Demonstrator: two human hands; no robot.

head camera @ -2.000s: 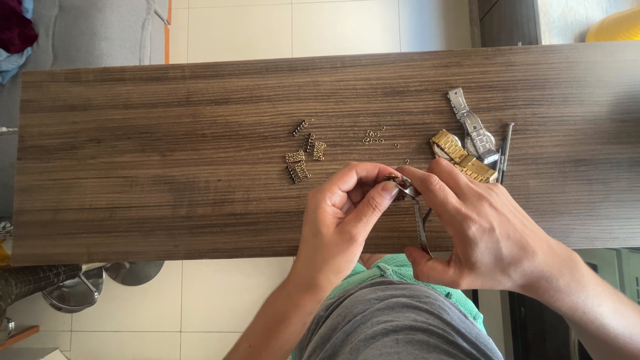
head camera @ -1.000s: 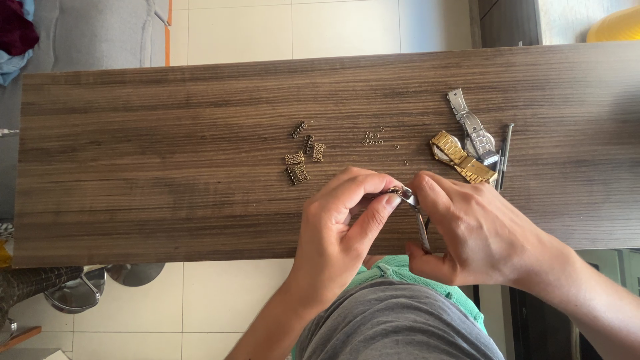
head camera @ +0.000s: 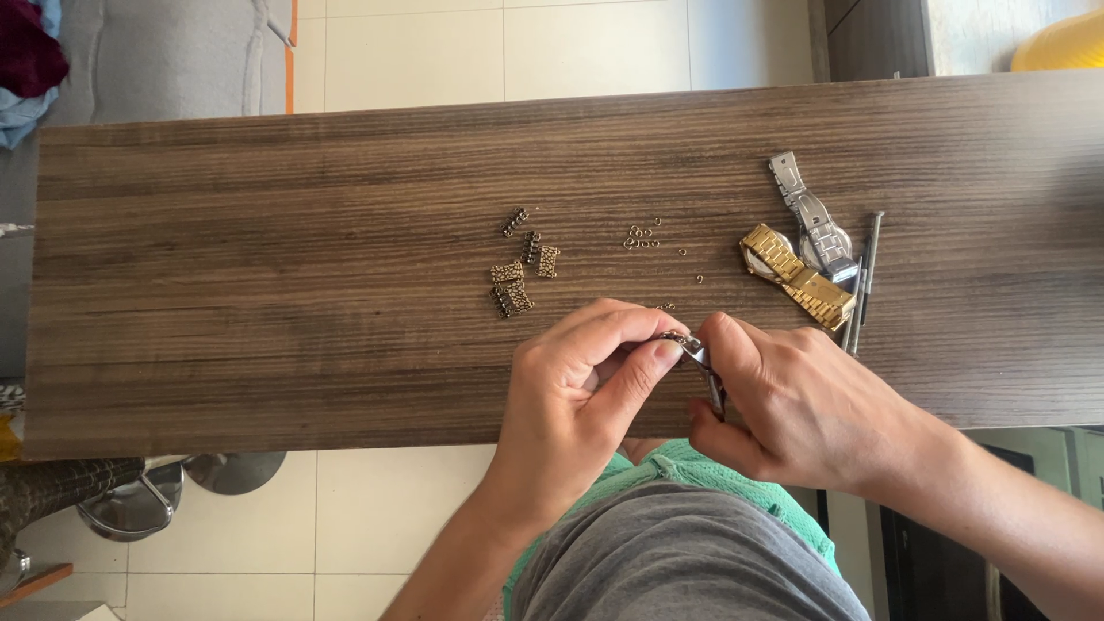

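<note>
Between the thumb and forefinger of my left hand is a small dark metal jewelry piece, mostly hidden by the fingertips. My right hand grips small metal pliers, whose jaws meet the piece at my left fingertips. Just beyond the hands, a few jump rings lie on the wood-grain table. Farther up is a loose group of more jump rings. Patterned bronze-coloured metal links and dark beaded bars lie to the left of them.
A gold-coloured watch and a silver-coloured watch lie overlapping at the right. Beside them are slim metal tools. The table's near edge runs below my hands, and a chrome-based stool stands at the lower left.
</note>
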